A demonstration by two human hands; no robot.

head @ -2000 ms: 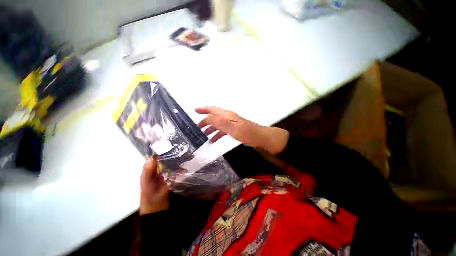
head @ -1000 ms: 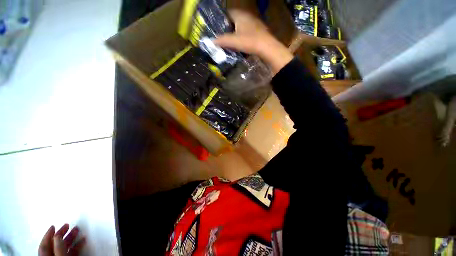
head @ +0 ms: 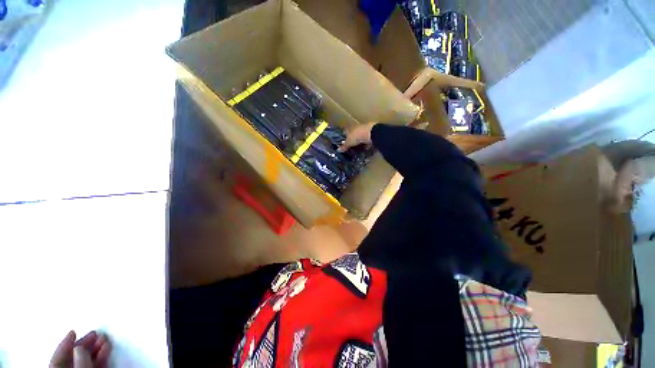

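Note:
An open brown carton [head: 240, 147] stands beside the white table. Inside it, black retail boxes with yellow top bands [head: 276, 104] stand in a row, with a second group [head: 319, 159] in shiny clear plastic nearer me. My right hand [head: 357, 136] reaches into the carton at the far side of this second group. Its fingertips are at the plastic-wrapped boxes and partly hidden, so a grip cannot be made out. My left hand [head: 82, 351] is empty over the table at the lower left, fingers loosely curled, cut off by the picture's edge.
The white table [head: 86, 266] fills the left side. Smaller cartons [head: 438, 108] with black-and-yellow boxes [head: 463, 111] stand beyond the open carton. A red item [head: 262, 207] lies on the floor. A large marked carton [head: 567, 230] is at the right, with part of a person's hand [head: 632, 180] beside it.
The view has turned from the table to the carton. The bagged box my right hand held above the carton has gone down among the others. My left hand stays over the table.

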